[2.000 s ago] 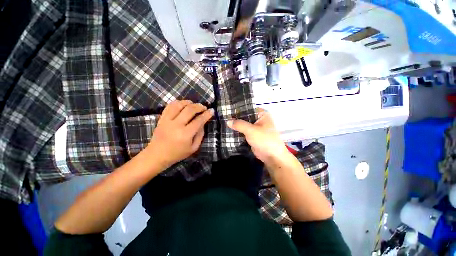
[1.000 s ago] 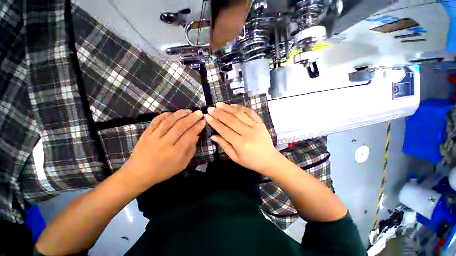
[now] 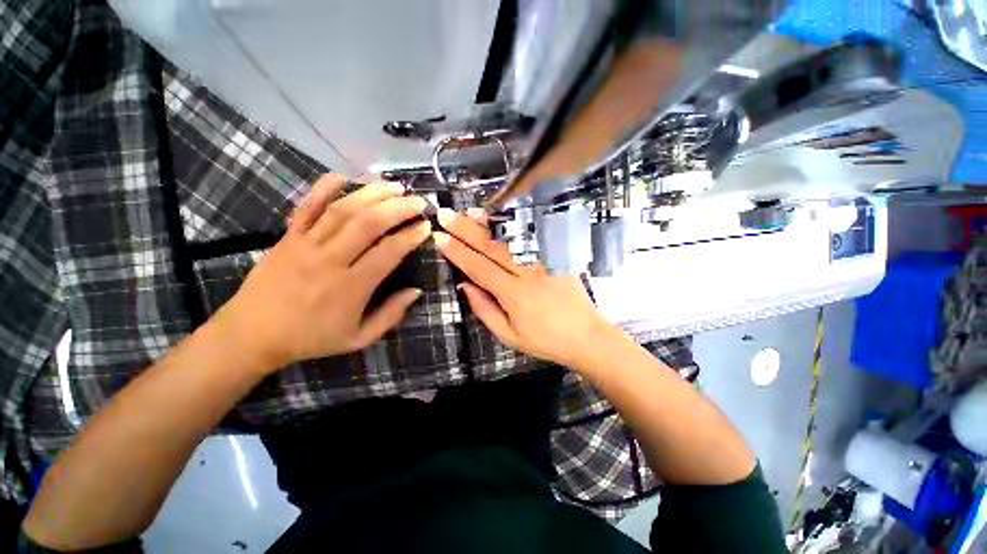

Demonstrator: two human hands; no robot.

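Observation:
Plaid fabric point(image 3: 108, 216) in black, grey and white checks lies under both hands and spreads to the left. A narrow black seam strip point(image 3: 448, 284) runs down it from the fingertips toward my lap. My left hand point(image 3: 341, 271) lies flat on the fabric, its fingertips near the strip just below the wire guard point(image 3: 472, 160). My right hand point(image 3: 530, 298) rests on the fabric right of the strip, its fingertips almost touching those of the left hand. The sewing machine point(image 3: 346, 65) stands over the work; the needle is hidden.
The white machine base point(image 3: 736, 265) extends to the right, with a small dark panel point(image 3: 852, 231) at its end. A plaid piece point(image 3: 595, 460) hangs below my right forearm. A blue bin point(image 3: 900, 330) and a yellow-black floor line point(image 3: 810, 422) are at the right.
Both hands and the fabric beneath have moved up toward the needle area. My right hand first left a thumb hold and went flat. The view has shifted, with the machine head now larger.

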